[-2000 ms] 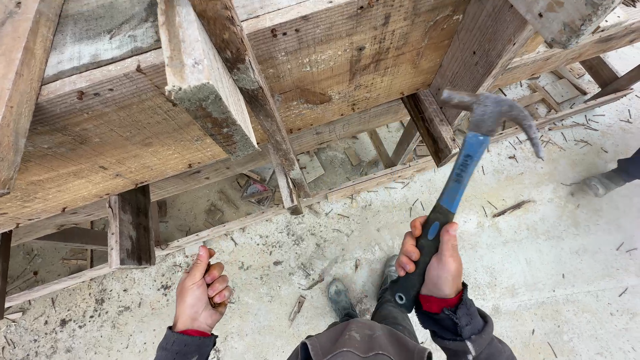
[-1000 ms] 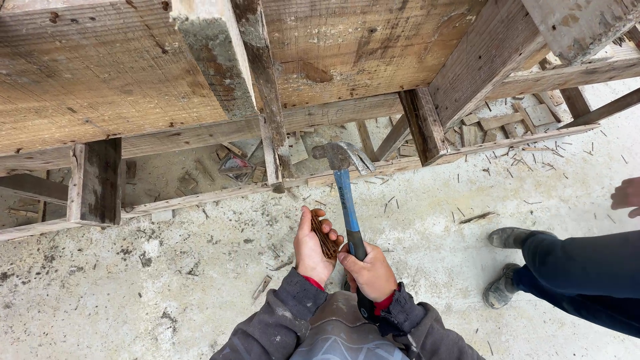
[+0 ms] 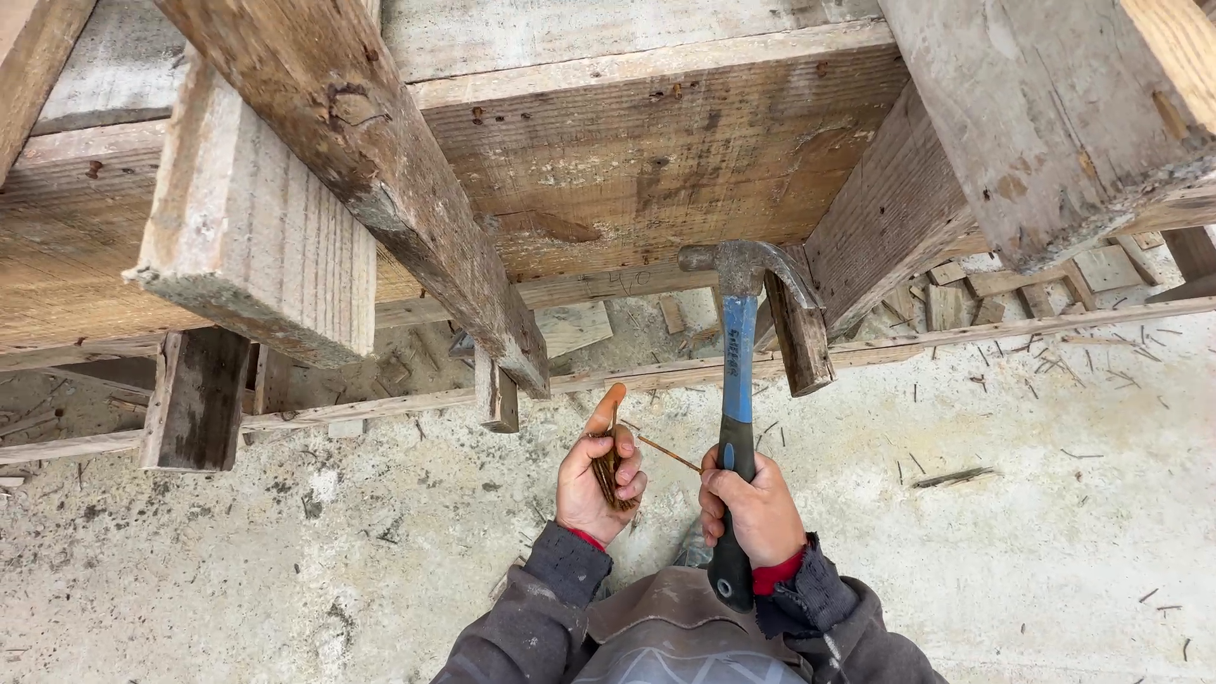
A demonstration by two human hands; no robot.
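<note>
My right hand is closed around the black rubber grip of a claw hammer with a blue shaft, held upright with its steel head away from me. A single rusty nail sticks out from between its thumb and fingers toward the left. Just left of it, my left hand holds a bunch of rusty nails in its curled fingers, one nail standing up beside the raised forefinger. Both hands are over the concrete floor, in front of the timber framework.
Timber formwork with a wide plank spans the top. A slanting wooden beam, a thick post end and a short block jut toward me. Loose nails and a wood splinter lie on the concrete floor; wood offcuts lie behind the bottom rail.
The hammer has moved from beside the left hand to the right, and the hands are farther apart. A nail now shows in my right fingers. The other person's legs have left the view.
</note>
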